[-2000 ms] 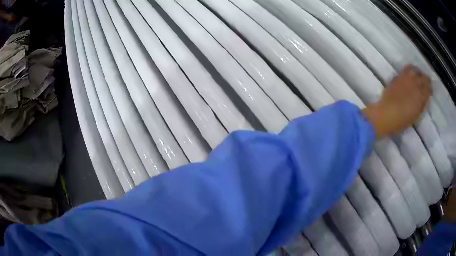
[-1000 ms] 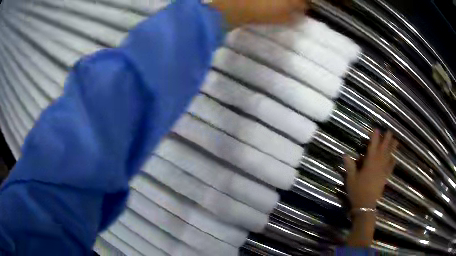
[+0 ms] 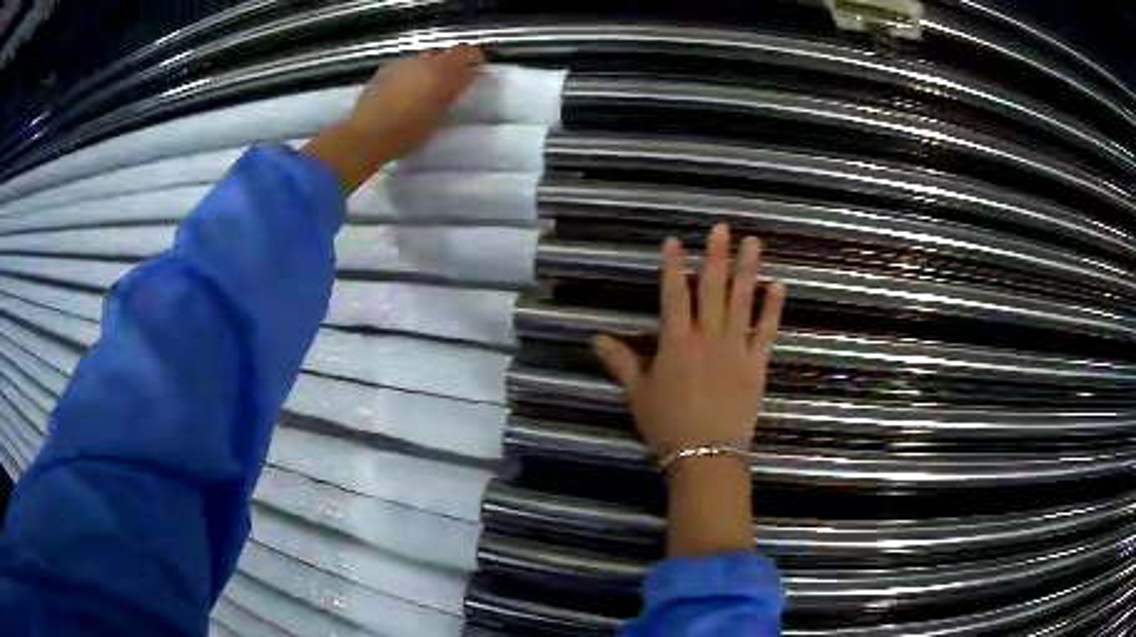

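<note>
White tube covers (image 3: pixel 436 311) lie side by side over the left part of a rack of shiny steel tubes (image 3: pixel 897 336). Their ends form an uneven row near the middle, with bare tubes to the right. My left hand (image 3: pixel 405 106) is on the topmost cover near its end, fingers together and bent; whether it pinches the cover is hidden. My right hand (image 3: pixel 704 361), wearing a bracelet, lies palm down on the bare tubes, fingers apart and holding nothing.
A small cream and metal piece, perhaps a clip or tag (image 3: pixel 878 15), lies on the tubes at the top edge. More bare tubes run above the topmost cover. Dark areas show at the upper corners.
The view has turned, so the tubes now run nearly level. The grey-brown cloth at the left has left the picture. My right hand has come fully into view on the bare tubes.
</note>
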